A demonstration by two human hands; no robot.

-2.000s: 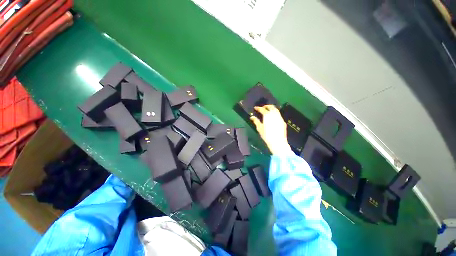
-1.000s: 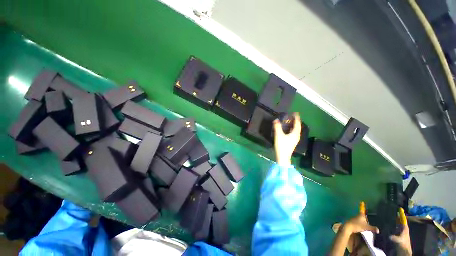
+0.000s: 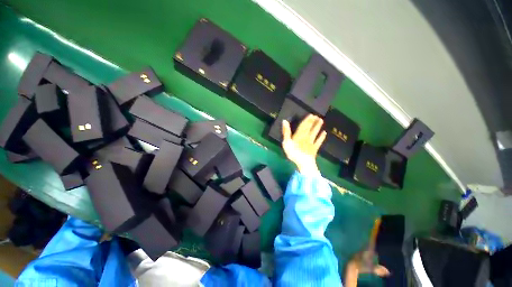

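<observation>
My right hand point(image 3: 303, 139) is palm down over an open black gift box point(image 3: 278, 124), fingers spread, with no object visible in it. Something dark shows beside the fingers inside the box. A black insert panel point(image 3: 307, 92) with a slot stands tilted behind that box. Many small black inner boxes point(image 3: 160, 168) lie heaped on the green bench to the left, some with small gold marks. My left hand is not visible; only its blue sleeve point(image 3: 67, 255) shows at lower left.
A box with a dark cut-out point(image 3: 210, 50) and lidded boxes point(image 3: 261, 84) with gold characters stand along the raised green strip point(image 3: 132, 25). Another open box point(image 3: 396, 168) has a raised panel. At lower right is another person's blurred hand point(image 3: 365, 266) beside black boxes. A carton is at lower left.
My right hand has moved slightly left and opened flat over the open gift box; the small dark piece between its fingers no longer shows there. The neighbour's hands have moved lower. The view has shifted.
</observation>
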